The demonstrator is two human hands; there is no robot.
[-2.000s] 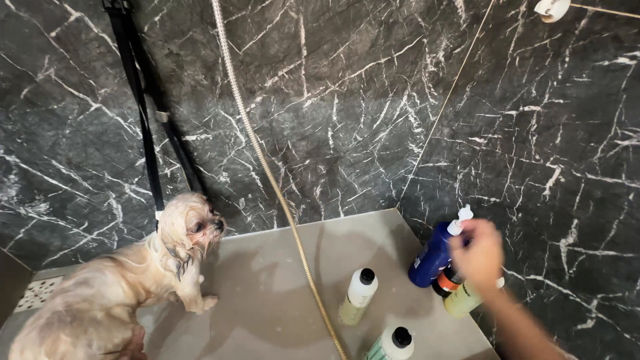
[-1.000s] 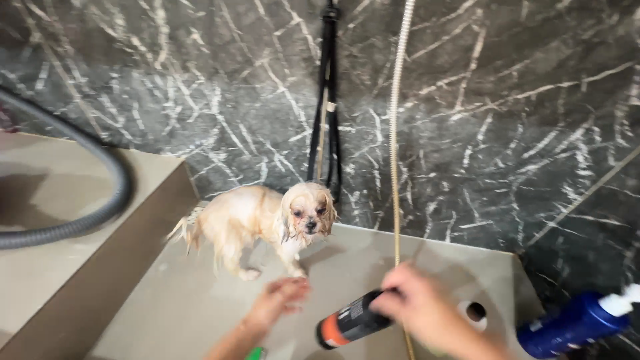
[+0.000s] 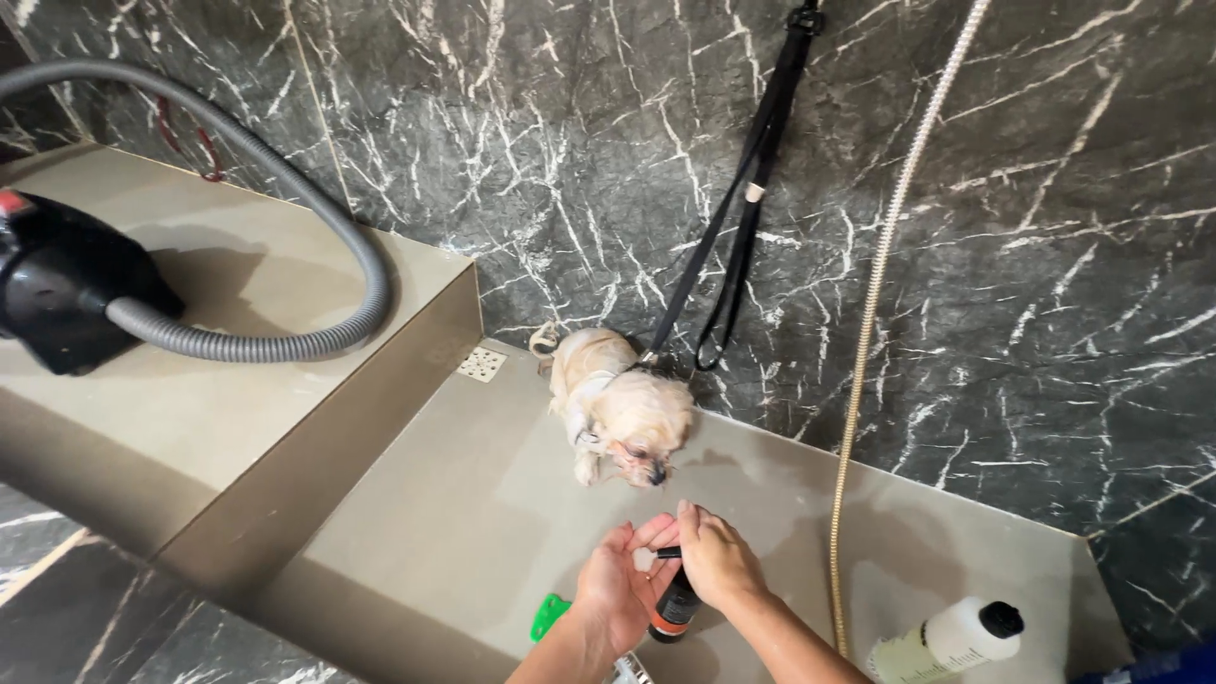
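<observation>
Under the nozzle of a black pump bottle with an orange band [image 3: 673,608], my left hand [image 3: 617,584] is cupped palm up, a small whitish blob of product at its fingers. My right hand [image 3: 719,560] rests on the pump head, its fingertips close to my left fingers. The bottle stands on the tiled ledge. Just beyond my hands a wet, cream-coloured small dog [image 3: 632,408] has its head lowered. A black leash [image 3: 741,209] runs from the wall down to the dog. Left of my left wrist lies a green plastic tool [image 3: 549,616].
A metal shower hose [image 3: 869,313] hangs at the right, near a bottle with a black cap [image 3: 950,638]. On the raised ledge at left sits a black dryer [image 3: 81,285] with a grey corrugated hose [image 3: 256,347]. A drain cover [image 3: 482,364] lies near the step.
The black bottle, tilted in my right hand one second ago, now stands upright under it. My left hand has come beneath the nozzle. The dog has lowered its head. The view has shifted.
</observation>
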